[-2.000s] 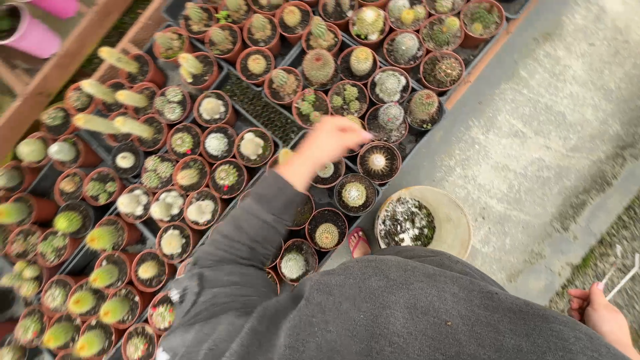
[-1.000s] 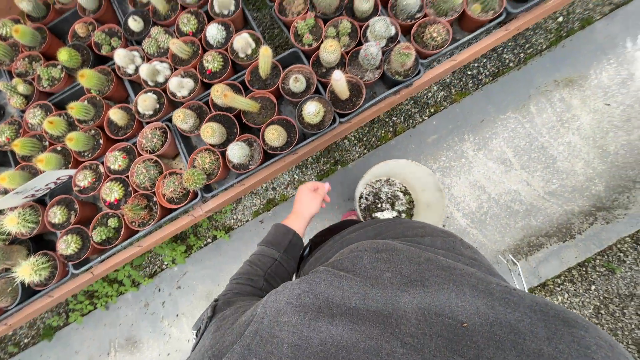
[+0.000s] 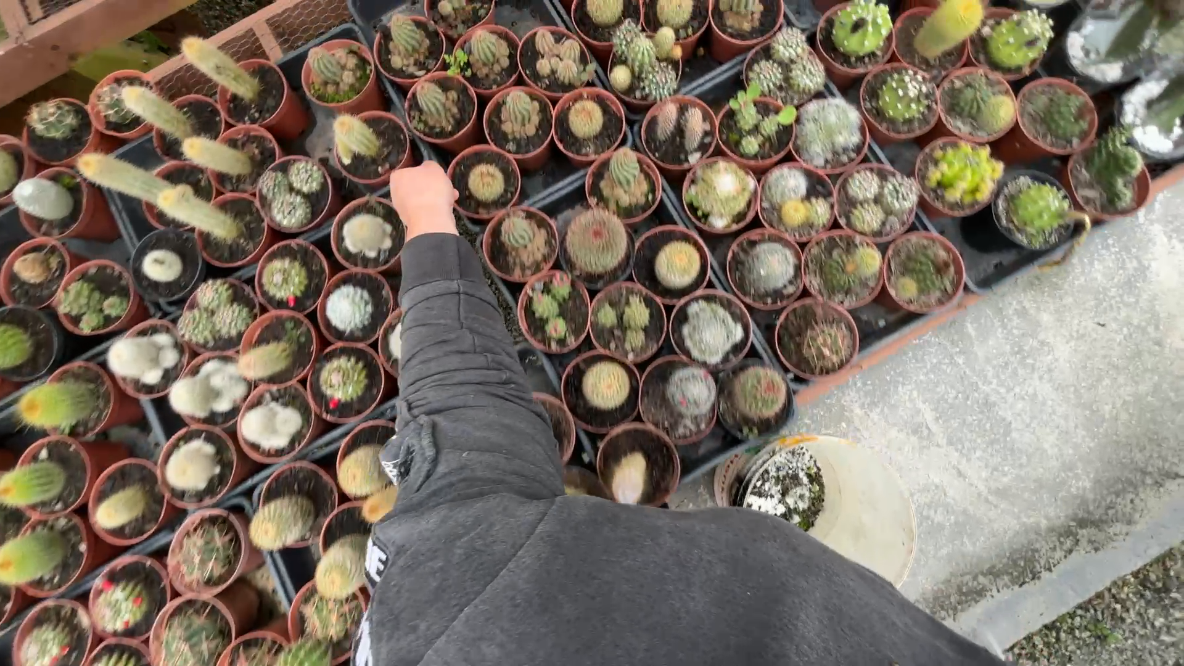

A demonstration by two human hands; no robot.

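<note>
My left hand (image 3: 424, 196), in a dark grey sleeve, reaches over the potted cacti with its fingers curled down. It is between a pot with a white woolly cactus (image 3: 367, 235) on its left and a pot with a small round cactus (image 3: 486, 184) on its right. A pot with a leaning pale yellow cactus (image 3: 356, 139) stands just beyond. The fingertips are hidden, so whether they grip anything cannot be told. My right hand is out of view.
Black plastic trays (image 3: 518, 356) hold several rows of brown pots. A whitish bucket (image 3: 869, 504) with a dark, white-flecked mix (image 3: 786, 486) stands by my body, on the pale walkway (image 3: 1045, 398). Wire mesh in a wooden frame (image 3: 277, 35) borders the upper left.
My left hand has moved from above the walkway near the bucket to far over the pots. My right hand, at the right edge two seconds ago, is out of view. The view has shifted strongly.
</note>
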